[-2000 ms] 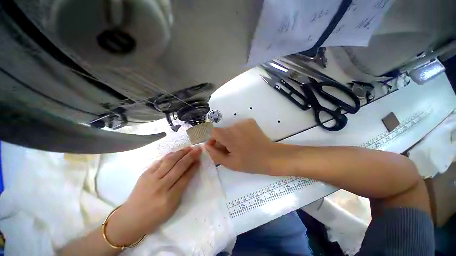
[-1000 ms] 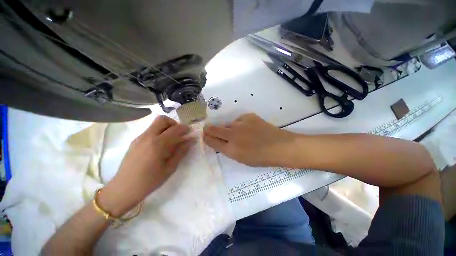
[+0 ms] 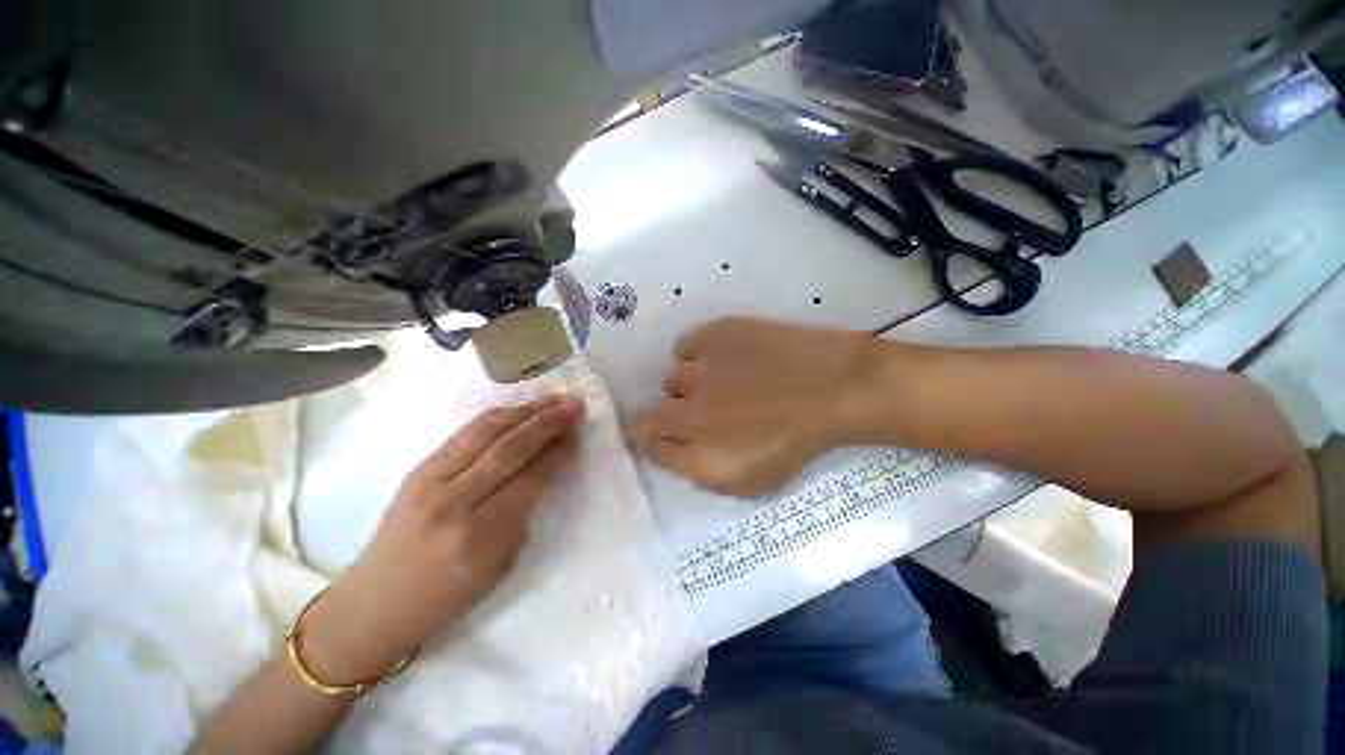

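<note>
The white garment piece lies on the machine bed and hangs over the front edge towards the lap. Its upper end lies at the beige knob under the sewing machine head. My left hand rests flat on the cloth with fingers extended, just below the knob. My right hand is on the white table right of the cloth's edge, fingers curled, apart from the cloth; whether it holds anything is hidden. The needle is not visible.
Black-handled shears and dark thread snips lie right of the machine head, with a dark rectangle behind. A brown square lies near the ruler scale. More cream cloth is at left.
My right hand has come away from the cloth's edge to the right. My left hand has flattened on the cloth. The view has shifted slightly.
</note>
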